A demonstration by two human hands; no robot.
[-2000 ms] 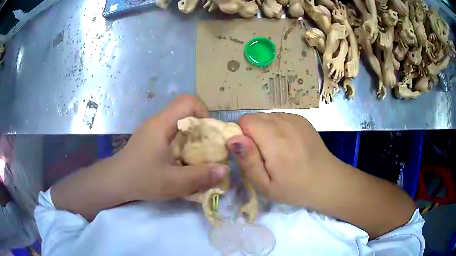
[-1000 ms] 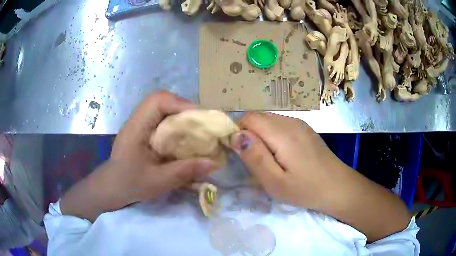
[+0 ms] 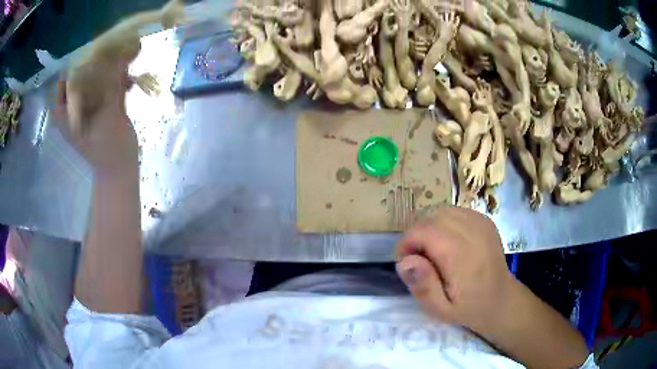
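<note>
My left hand [image 3: 94, 115] is stretched out over the far left of the bench and is blurred. It holds the tan torso [image 3: 130, 36], which is blurred too; a small tan hand of an attached arm [image 3: 146, 83] sticks out beside it. My right hand [image 3: 461, 263] is curled closed at the bench's front edge, just below the cardboard's right corner, with nothing visible in it. The green dish [image 3: 378, 156] lies on the stained cardboard mat [image 3: 324, 198]. A large heap of loose tan arms [image 3: 504, 79] lies behind and to the right of the mat.
The metal bench [image 3: 238, 158] has a curved front edge. A blue-edged flat box [image 3: 209, 63] with a ring shape lies left of the heap. More tan parts [image 3: 10, 115] lie at the far left edge. Blue bins [image 3: 591, 288] stand below the bench at right.
My left hand has moved from over my lap to the far left with the torso. My right hand has let go of the torso and moved right. The view has tilted up, showing more of the heap.
</note>
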